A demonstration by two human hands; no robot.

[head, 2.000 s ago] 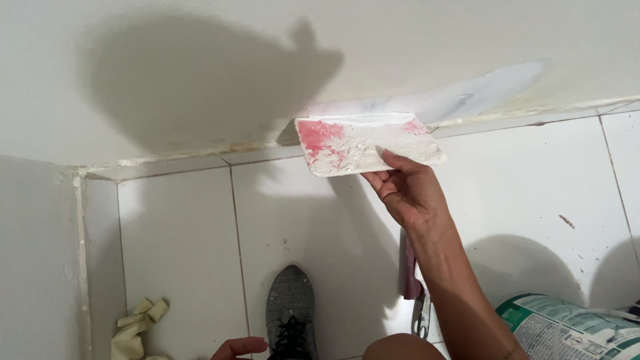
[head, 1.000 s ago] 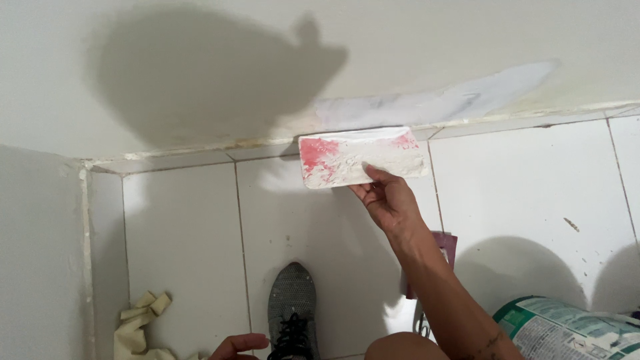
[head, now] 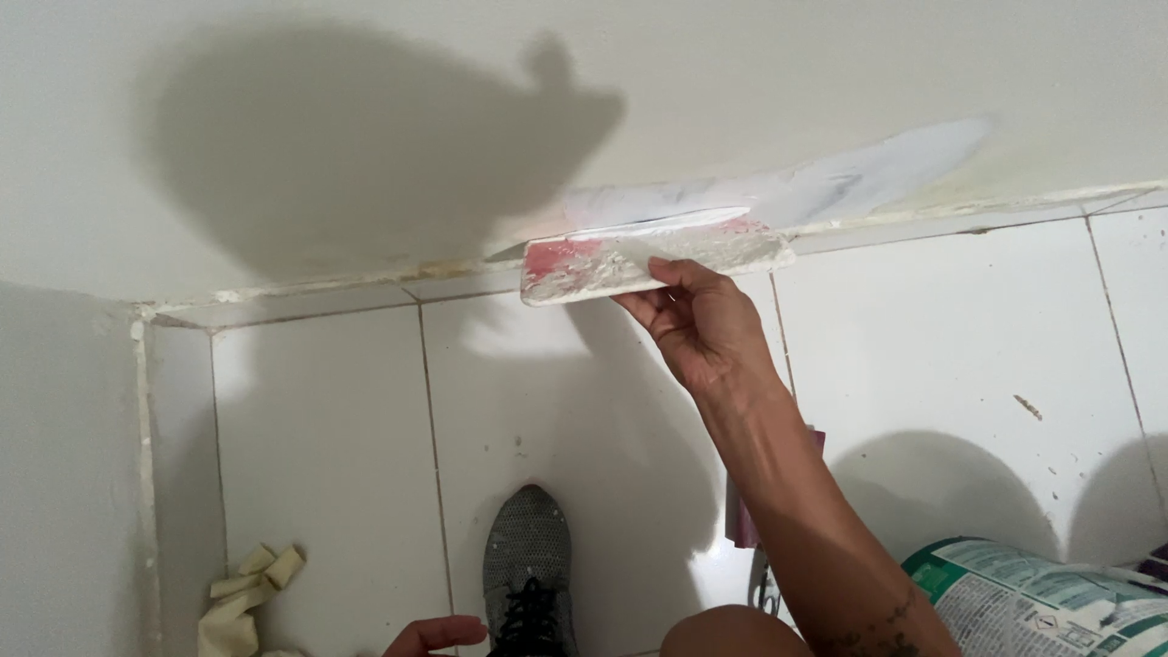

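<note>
My right hand [head: 698, 319] grips the near edge of a flat rectangular plastic spreader [head: 639, 260], red under a crust of white filler, with the thumb on top and fingers beneath. Its far edge, carrying a smooth strip of white filler, is against or very near the foot of the wall [head: 365, 155], just above the skirting tiles. A patch of wet-looking white filler [head: 821, 178] spreads over the wall beyond it. My left hand [head: 438, 634] is partly in view at the bottom edge, beside the grey shoe, holding nothing that shows; most of it is cut off.
A grey mesh shoe [head: 527, 557] stands on white floor tiles [head: 310, 438]. Crumpled pale yellow material [head: 239, 602] lies at lower left. A labelled green and white tub [head: 1031, 593] is at lower right. A dark red object [head: 741, 511] lies partly behind my right forearm. Walls meet in a corner at left.
My right hand has tilted the spreader and brought its far edge up to the wall; one second ago it was held flatter and slightly lower. My left hand remains near the shoe.
</note>
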